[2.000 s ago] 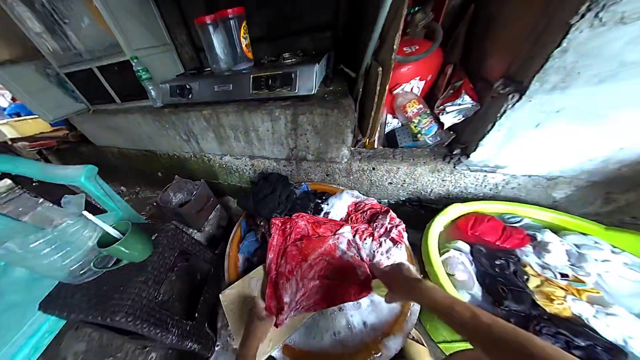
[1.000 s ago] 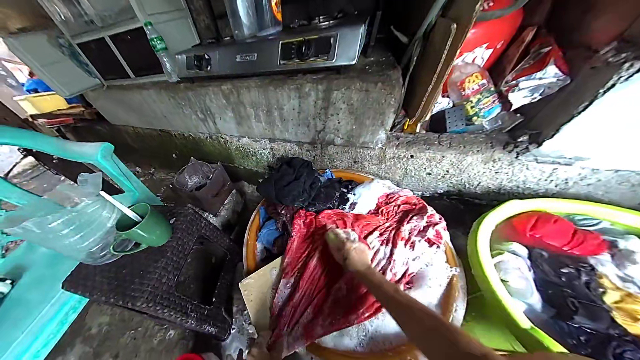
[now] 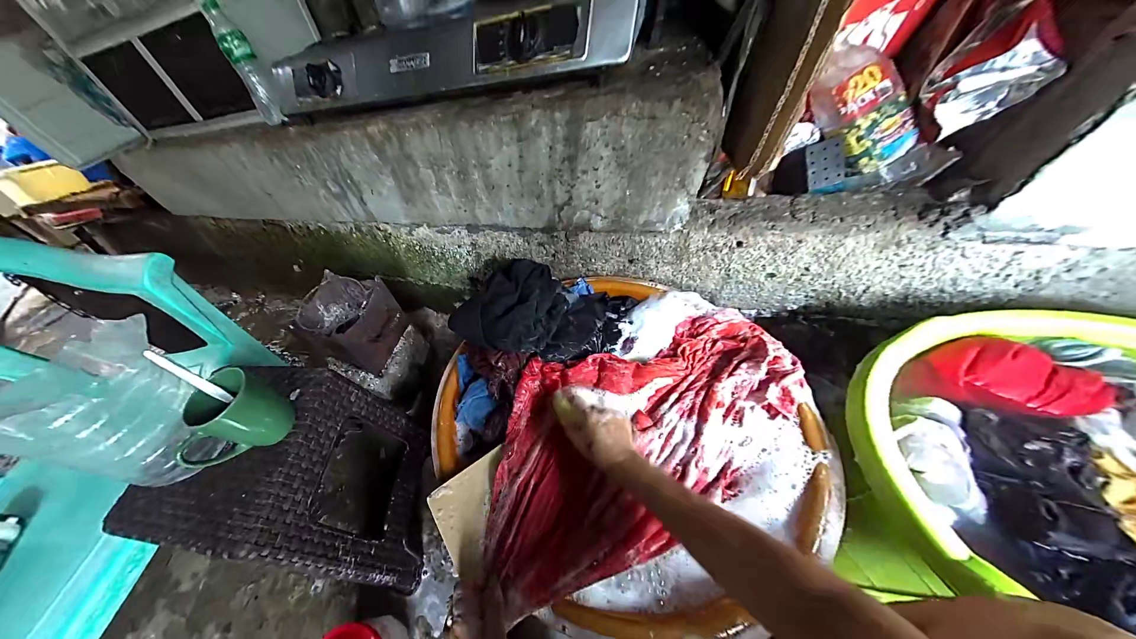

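A soapy red cloth is spread across an orange basin full of suds. My right hand, closed and foamy, presses on the cloth near its upper left part. At the lower edge my left hand is at the cloth's bottom corner, mostly cut off and dim, so its fingers do not show clearly. Beneath the cloth's left side a pale flat board sticks out over the rim. Black cloth and blue cloth lie in the basin's upper left.
On the right stands a lime-green tub of wet clothes. A dark woven-pattern stool carries a green mug, beside a teal plastic chair. Behind the basin runs a concrete ledge with a gas stove on it.
My right hand has gone from the cloth's lower right side to its upper left part. The cloth now stretches down toward the lower left. The view has moved closer.
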